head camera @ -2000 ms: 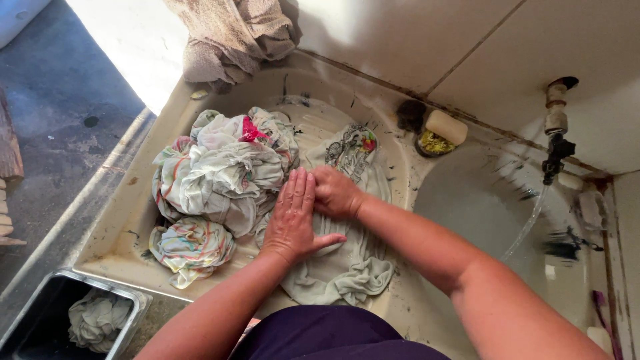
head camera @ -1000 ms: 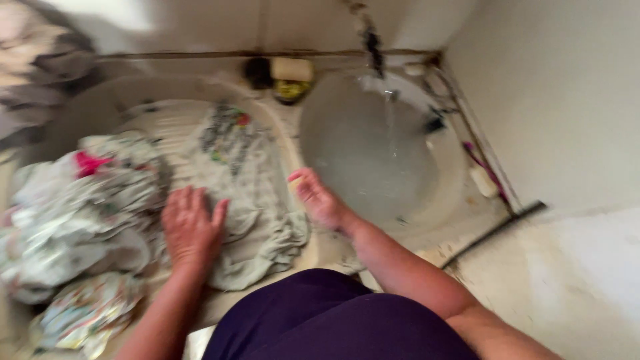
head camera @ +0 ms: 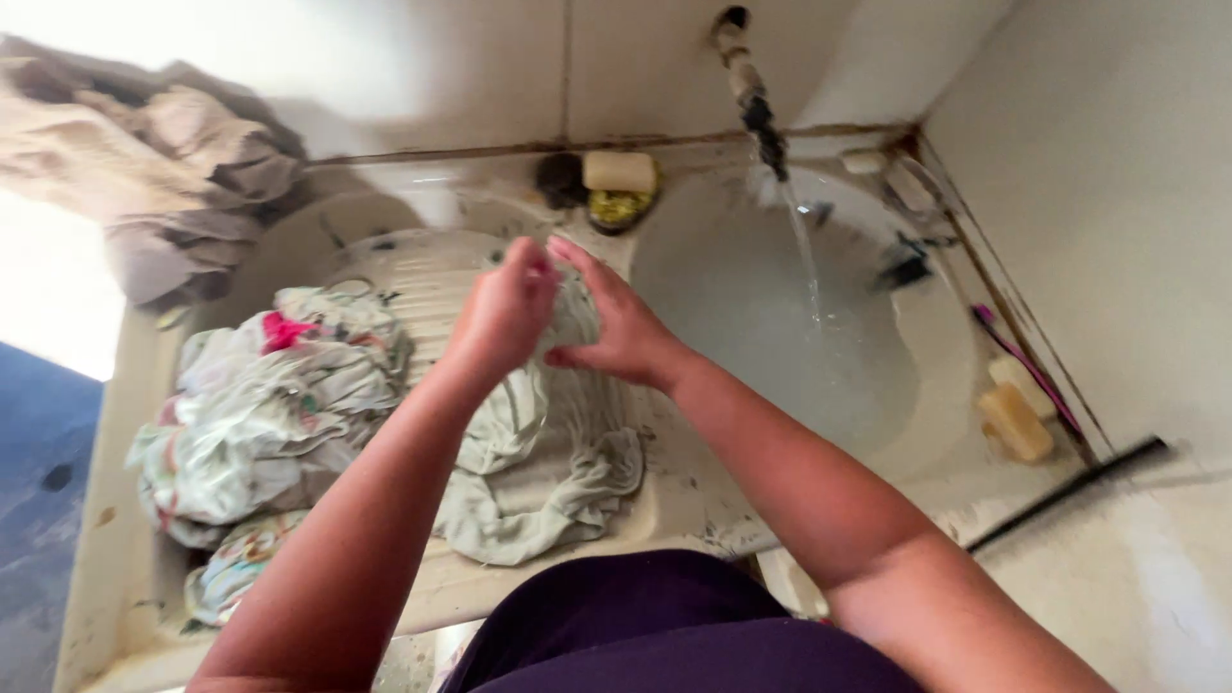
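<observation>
My left hand [head camera: 510, 310] is curled over the upper part of a wet pale green cloth garment [head camera: 549, 481] on the ribbed washboard side of the sink [head camera: 433, 279]. Whether cloth is inside its fingers cannot be made out. Just to its right, my right hand [head camera: 616, 322] has its fingers spread and thumb apart, with nothing seen in it. Below both hands the garment lies bunched, its lower end curved. A heap of wet pale clothes [head camera: 279, 414], with a bright pink piece on it, rests to the left.
Water runs from a wall tap [head camera: 760, 120] into the round basin [head camera: 770, 318], which holds cloudy water. A soap bar [head camera: 619, 171] lies on a yellow-green scourer at the back ledge. Brownish cloth [head camera: 192, 183] hangs at the back left. Another soap bar [head camera: 1015, 422] and a brush [head camera: 905, 262] are at right.
Two seconds ago my hands were together on the cloth; one second ago they were apart, the right near the basin. Now they are close together again over the garment. The view has shifted.
</observation>
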